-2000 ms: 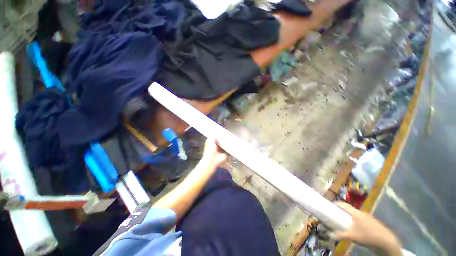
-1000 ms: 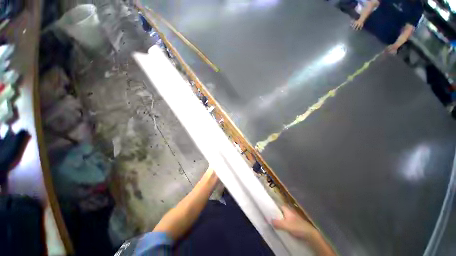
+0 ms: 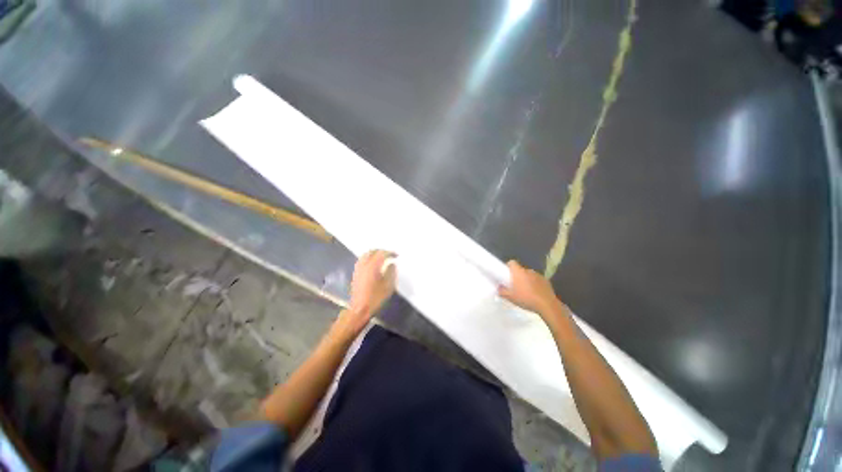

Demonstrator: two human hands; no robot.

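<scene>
A partly unrolled tube of white underlay paper (image 3: 342, 189) lies diagonally over the near edge of the grey cutting table (image 3: 702, 249). Its far long side is rolled and its near side is a loose flap. My left hand (image 3: 373, 278) grips the near edge of the flap at the middle. My right hand (image 3: 530, 288) is closed on the rolled side, to the right. A long tan wooden stick (image 3: 212, 188) lies on the table at the left, its right end close to the paper.
A ragged yellowish tape line (image 3: 583, 171) crosses the table beyond the paper. The table's near edge (image 3: 249, 253) runs along the left, with the littered concrete floor (image 3: 208, 318) below it. Dark items (image 3: 785, 32) show at the upper right.
I have turned from the side table to the grey table. The paper has moved from above the aisle onto the table, and a flap of it is unrolled. The coworker has gone out of view.
</scene>
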